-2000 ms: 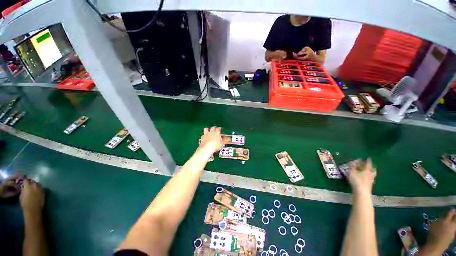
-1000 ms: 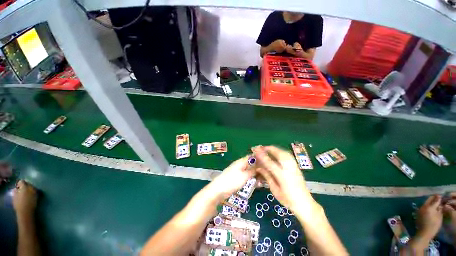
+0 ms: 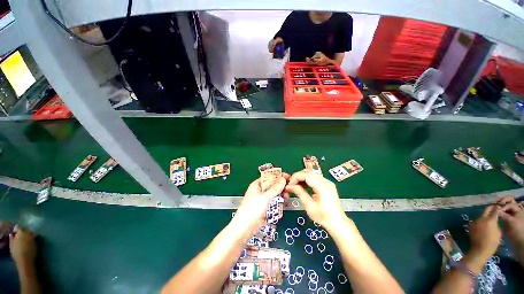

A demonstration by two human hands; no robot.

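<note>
My left hand [image 3: 258,198] holds a brown phone board unit [image 3: 271,178] upright over the metal edge rail. My right hand [image 3: 315,197] is at the unit's right side with thumb and forefinger pinched together; whether something small is between them cannot be told. A pile of overlapping brown, green and white units [image 3: 257,270] lies on the bench below my hands, partly behind my left forearm. Loose white rings [image 3: 309,248] lie to the right of the pile, partly behind my right forearm.
Several units lie spread on the green conveyor belt [image 3: 241,138] beyond the edge rail [image 3: 402,204]. A slanting grey post [image 3: 97,109] stands at left. A person opposite sits behind a red tray [image 3: 322,103]. Neighbours' hands show at left [image 3: 24,247] and right [image 3: 485,229].
Since two seconds ago my hands have left the belt and come together at the unit. Over the last second the unit has been raised upright. The opposite person has lifted a dark blue-tipped tool.
</note>
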